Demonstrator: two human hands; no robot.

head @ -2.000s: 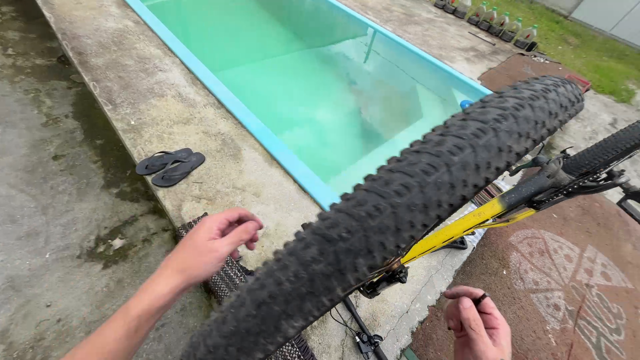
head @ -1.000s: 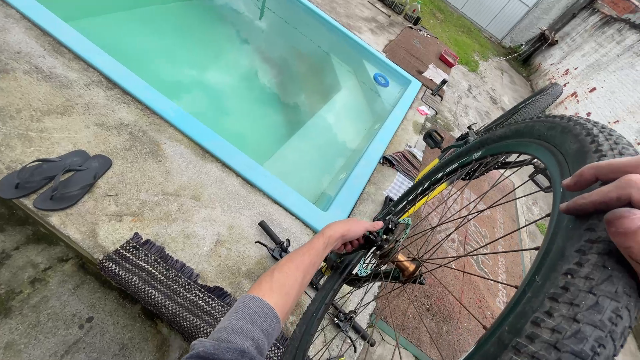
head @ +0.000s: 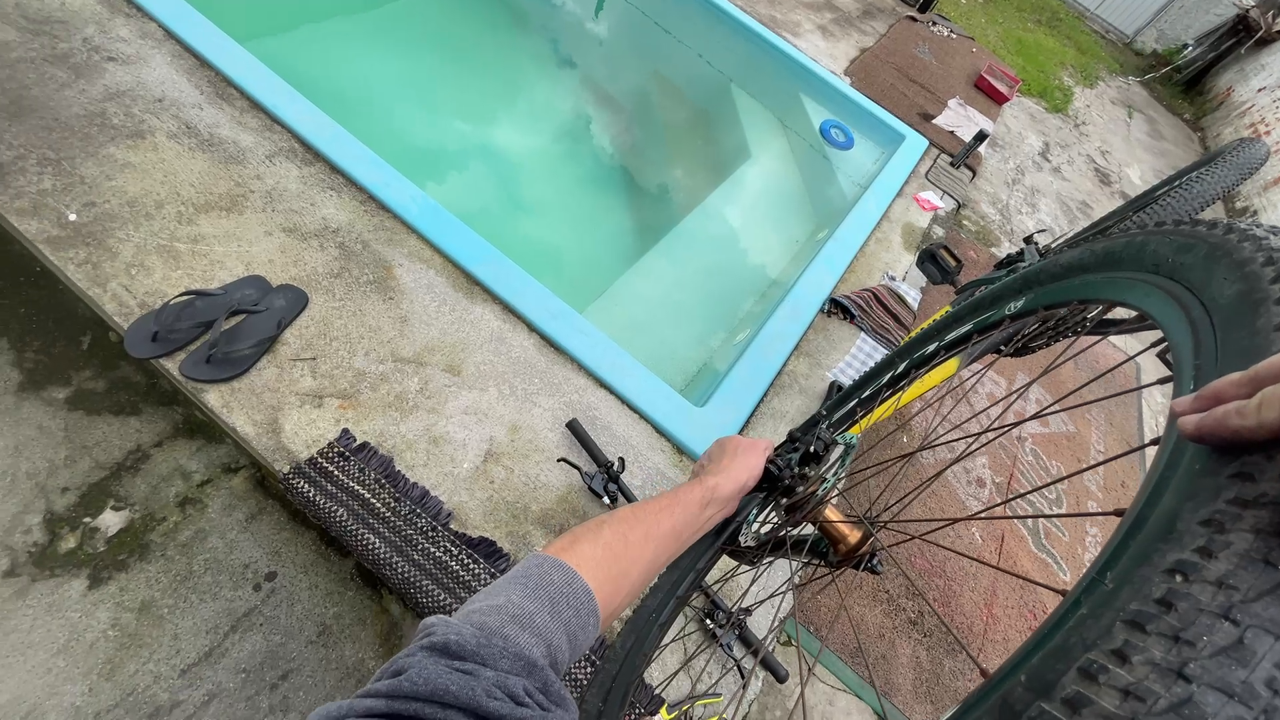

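Note:
An upside-down bicycle with a yellow frame point(head: 908, 398) stands by the pool, its handlebar grip point(head: 588, 442) low near the ground. My left hand point(head: 735, 468) is at the brake caliper point(head: 797, 458) beside the near wheel's hub point(head: 845, 530); its fingers are partly hidden behind the parts, so its hold is unclear. At the right edge my right hand point(head: 1235, 405) rests its fingers on the rim and sidewall of the knobby tire point(head: 1150, 600); the rest of that hand is out of view. A brake disc point(head: 830, 470) sits next to the hub.
The pool's blue edge point(head: 500, 270) runs behind the bicycle. Black flip-flops point(head: 245, 330) lie on the concrete at left, and a woven rug point(head: 400, 520) lies nearer. A printed mat point(head: 1000, 480) is under the wheel. A red tray point(head: 997, 83) stands farther back.
Two seconds ago both hands were off the wheel; one second ago the left was at the hub area and the right on the tire, much as now. The view has swung.

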